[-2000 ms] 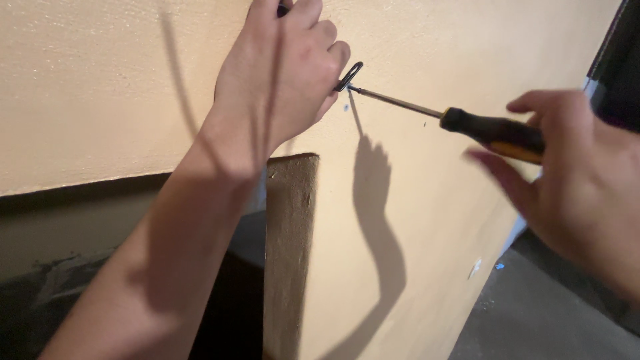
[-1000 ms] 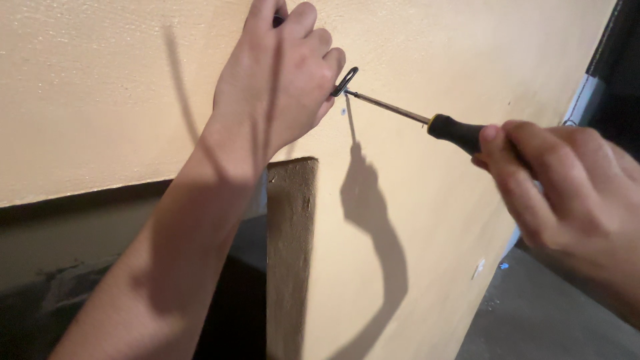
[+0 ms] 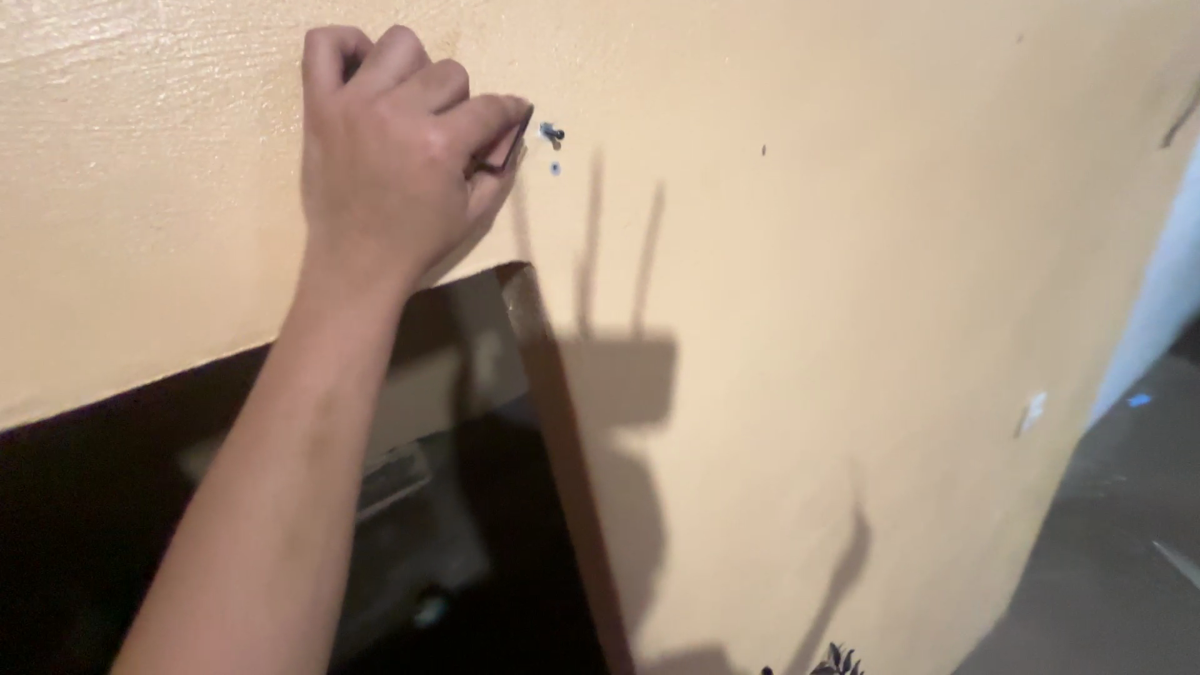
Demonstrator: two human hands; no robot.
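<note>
My left hand (image 3: 403,150) is closed around a dark, thin-edged object (image 3: 514,141), mostly hidden by the fingers, against the painted wall (image 3: 844,244). Just right of its fingertips a screw (image 3: 553,133) sticks out of the wall, with a bluish mark around its base. A small bluish spot (image 3: 555,169) lies right below the screw. My right hand and the screwdriver are out of view.
Below my left hand is a dark rectangular opening (image 3: 487,441) in the wall, with a brownish side edge (image 3: 572,487). A grey floor (image 3: 1106,525) lies at the right. Dark leaf-like tips (image 3: 837,662) show at the bottom edge.
My right hand and the screwdriver have left the view. The dark loop at the screw has come away from it, and the screw now shows uncovered. The view has shifted.
</note>
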